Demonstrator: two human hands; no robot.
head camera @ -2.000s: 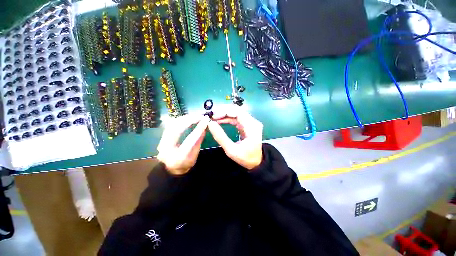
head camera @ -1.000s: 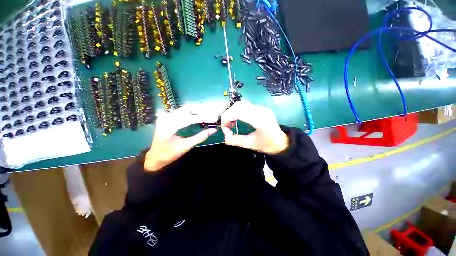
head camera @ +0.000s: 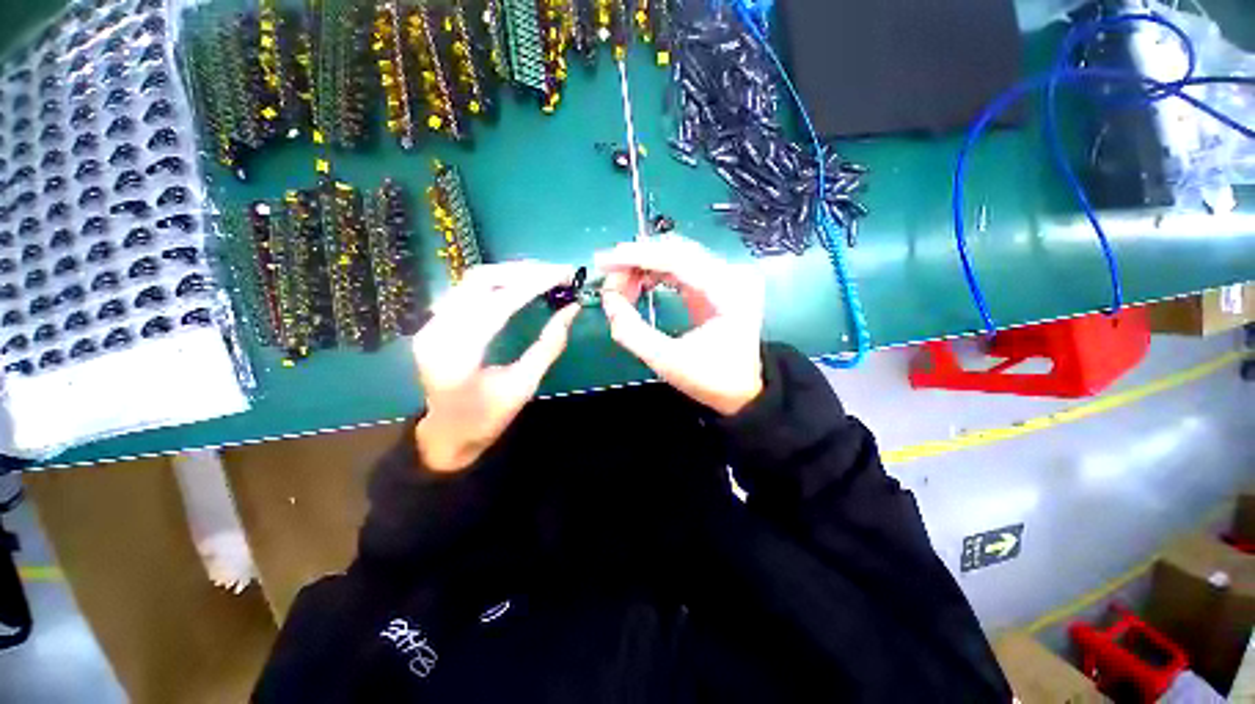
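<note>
My left hand (head camera: 482, 360) pinches a small dark unit (head camera: 564, 293) between thumb and fingertips above the green mat. My right hand (head camera: 688, 323) is just to its right, thumb and fingers closed together at a small piece that is too small to make out. The fingertips hide most of both. A thin pale strip (head camera: 632, 151) runs away behind my right hand, with a few small dark parts (head camera: 661, 223) beside it. Rows of green and yellow circuit boards (head camera: 330, 268) lie to the left. A pile of black housings (head camera: 771, 193) lies to the right.
A clear blister tray (head camera: 103, 206) with domed black parts is at the far left. A light-blue coiled cord (head camera: 844, 296) lies by the housings. A black pad (head camera: 902, 69), blue cable loops (head camera: 959, 206) and clear bags (head camera: 1211, 131) are farther right. A red stool (head camera: 1032, 360) stands below the bench edge.
Both hands have moved slightly up and away from my body. The fingertips, close together before, now stand a little apart, with the dark unit showing at my left fingertips.
</note>
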